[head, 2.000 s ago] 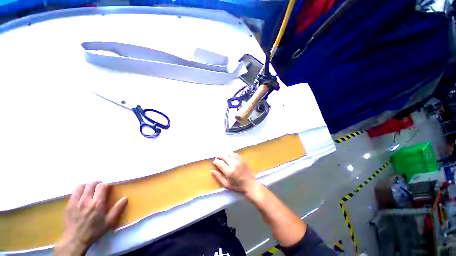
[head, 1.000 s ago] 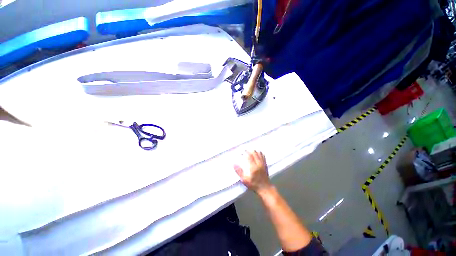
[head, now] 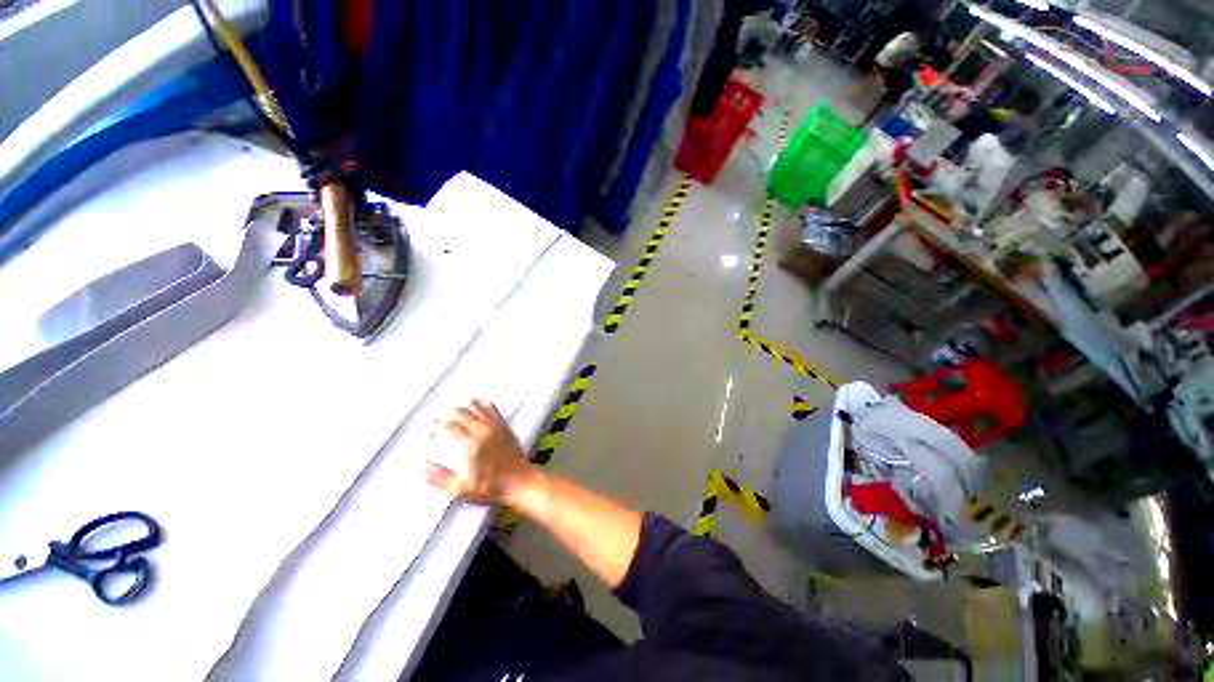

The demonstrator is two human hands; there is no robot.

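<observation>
My right hand (head: pixel 479 453) rests on a long white fabric strip (head: pixel 353 546) near the table's front edge, fingers slightly bent and apart, with nothing seen in it. The strip shows as thin edge lines running from the lower left to the table's far corner. My left hand is out of the picture. The steam iron (head: pixel 344 253), with a wooden handle, stands beyond my right hand, partly over a dark metal rest (head: pixel 273 211). Black-handled shears (head: pixel 113 553) lie at the left, their blades cut off by the picture's edge.
A looped grey strip (head: pixel 147 340) lies at the table's left, its end by the iron rest. Dark blue cloth (head: pixel 493 107) hangs behind the table. On the floor at the right are a tub of cloth (head: pixel 836 493), a green crate (head: pixel 815 157), a red crate (head: pixel 719 131) and yellow-black tape.
The tan strip under both hands has left the fabric and is out of view. My left hand has gone from view. The view has swung right; my right hand stays on the white strip.
</observation>
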